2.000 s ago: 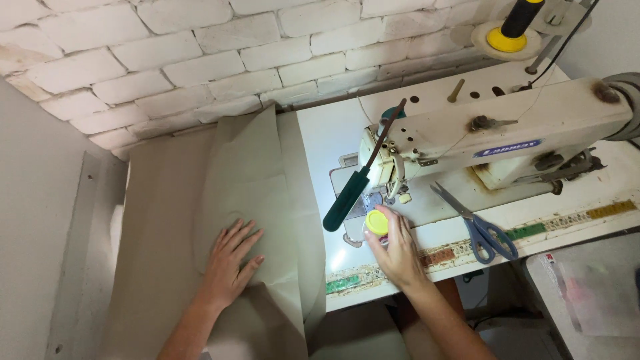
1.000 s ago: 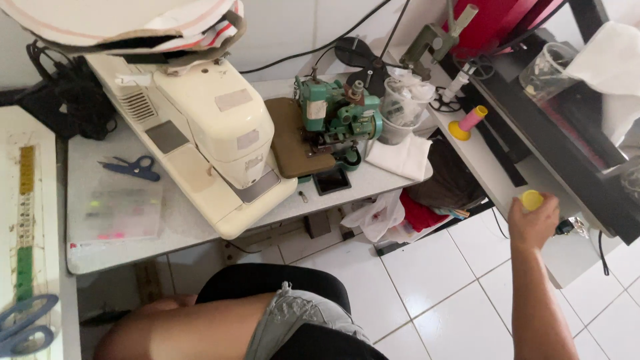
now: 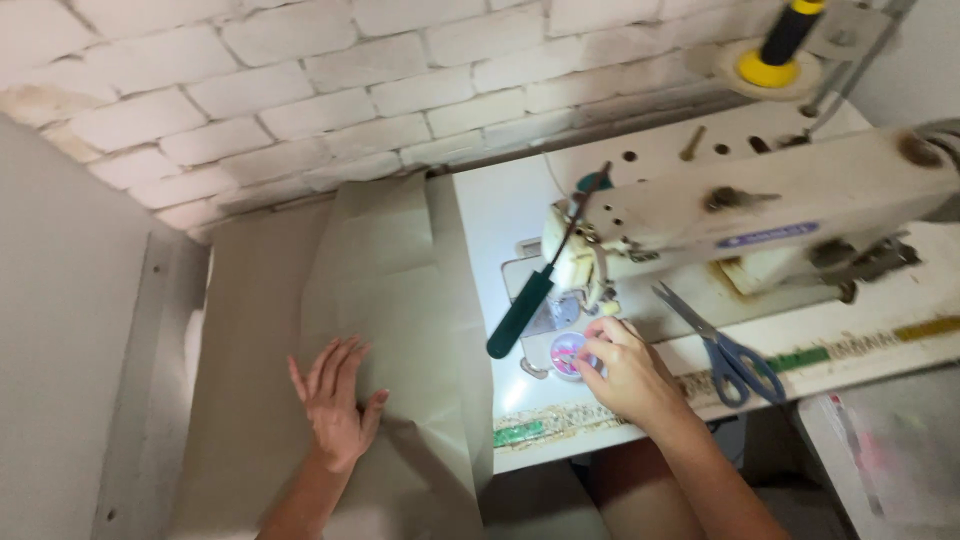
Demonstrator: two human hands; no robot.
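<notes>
My left hand (image 3: 337,405) rests with its fingers apart on the folded grey-beige fabric (image 3: 382,315) left of the sewing machine. At a small round tub (image 3: 568,356) holding pink and purple pieces, my right hand (image 3: 626,367) has its thumb and fingers over the right rim; whether they grip a piece is hidden. The tub stands on the white table just in front of the needle area. A screwdriver with a dark green handle (image 3: 520,313) leans across the sewing machine's head (image 3: 675,210). Blue-handled scissors (image 3: 716,345) lie right of my right hand.
A cone of dark thread with a yellow base (image 3: 780,45) stands at the back right. A measuring tape (image 3: 847,349) runs along the table's front edge (image 3: 570,454). The white brick wall (image 3: 420,82) closes off the back, a grey panel (image 3: 67,337) the left side.
The view swung to a side table with another machine and came back. My right hand held a yellow-topped thing before; now it is at the tub of pink pieces, whose inside shows.
</notes>
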